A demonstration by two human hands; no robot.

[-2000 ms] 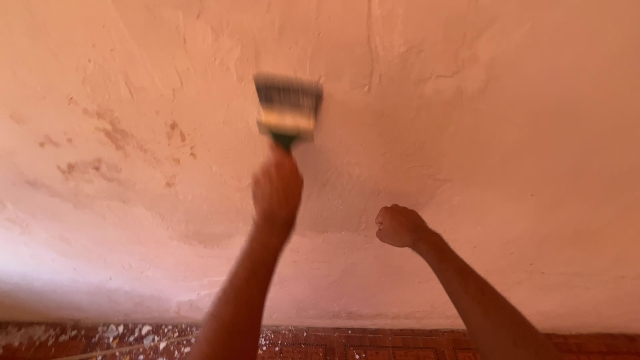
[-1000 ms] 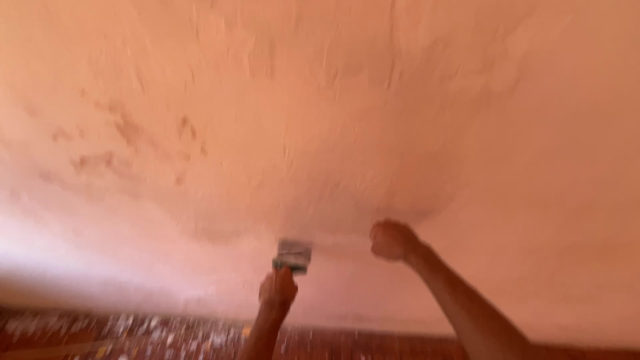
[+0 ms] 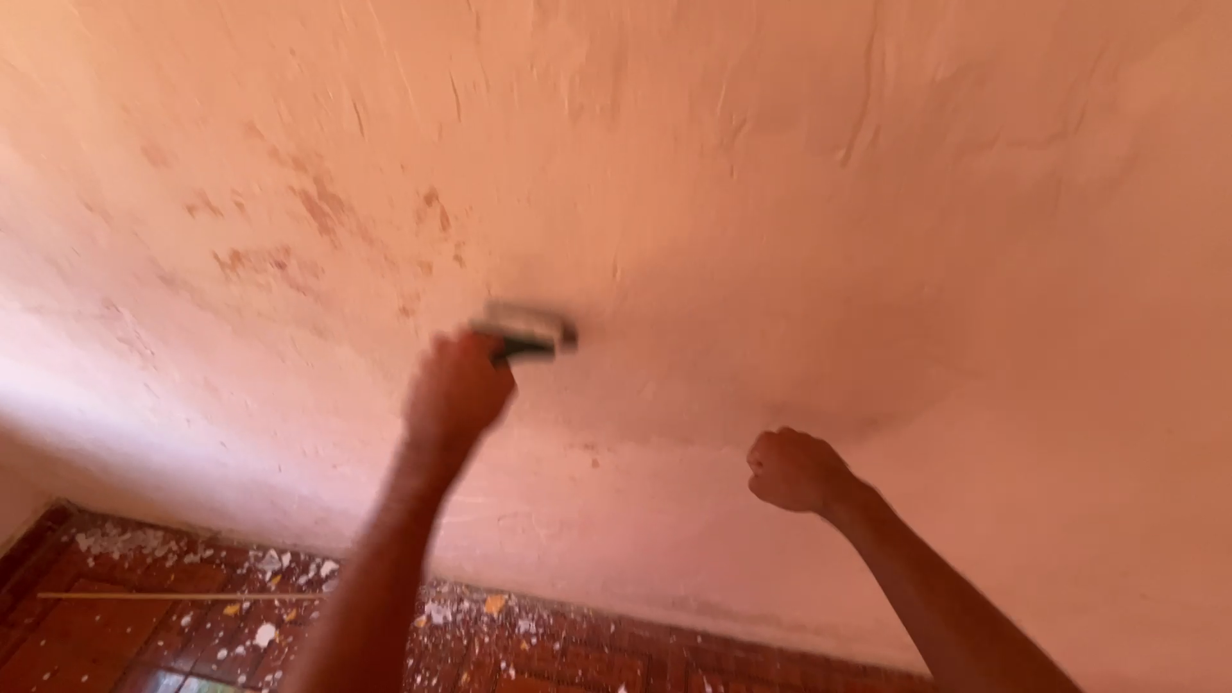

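Observation:
My left hand [image 3: 462, 385] is closed around the dark green handle of a wide scraper or brush [image 3: 529, 330], blurred by motion, whose broad head is at the plastered wall [image 3: 712, 289]. Whether its edge touches the wall cannot be told. Over to the right and lower, my right hand [image 3: 799, 470] is curled into a fist near the wall, and no object shows in it. The wall is pinkish orange, with ridges, streaks and brownish-red patches [image 3: 322, 207] up and left of the tool.
Below the wall runs a reddish-brown tiled floor [image 3: 577, 664], strewn with white and yellowish paint or plaster flakes [image 3: 265, 635]. A thin pale stick [image 3: 183, 596] lies there at the lower left, near the room's corner [image 3: 63, 505].
The left hand swept the tool down the wall between the two earlier frames; now tool and hand are higher and farther left. The right hand remains a fist. The view has shifted, showing more floor.

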